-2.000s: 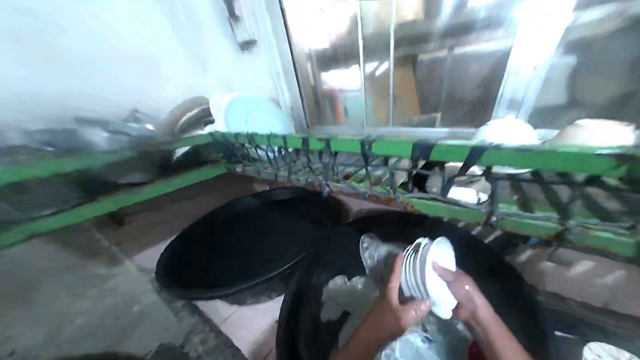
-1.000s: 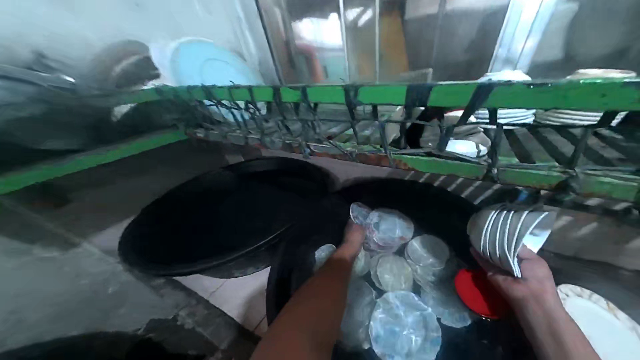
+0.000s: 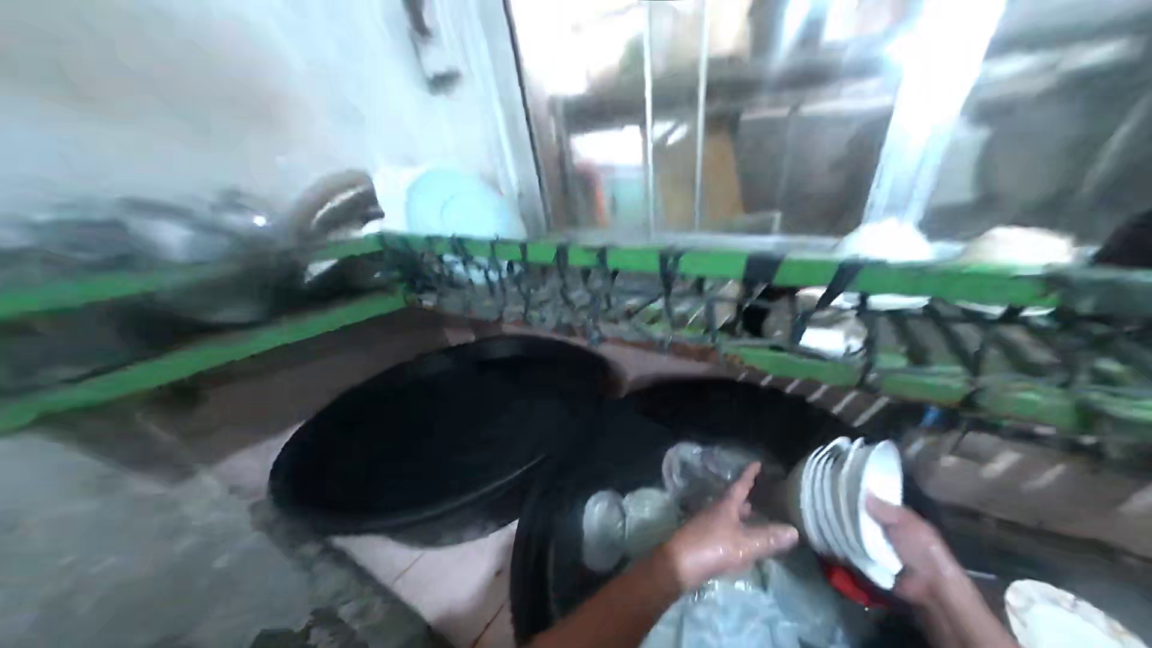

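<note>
My right hand (image 3: 918, 544) grips a stack of several small white bowls (image 3: 846, 508), tilted on their sides above a black basin (image 3: 531, 567). Fingers apart and wet, my left hand (image 3: 724, 538) is just left of the stack and holds nothing. Clear glassware (image 3: 697, 468) lies behind its fingers in the basin, with more glass pieces (image 3: 605, 529) to the left. Below my hands, a pale, glossy heap of clear dishes (image 3: 738, 616) is blurred. Part of a red dish (image 3: 850, 583) shows under the bowls.
Another black basin (image 3: 432, 432) stands at the left. A green-framed rack (image 3: 918, 279) with dark strapping runs behind, holding upturned white bowls (image 3: 886, 241) and a light blue plate (image 3: 459, 205). A patterned white plate (image 3: 1062, 616) lies at lower right, and a glass window (image 3: 792, 135) is behind.
My left hand has come away from the glassware toward the bowls. The bowl stack in my right hand has moved left, over the basin. The view has tilted up.
</note>
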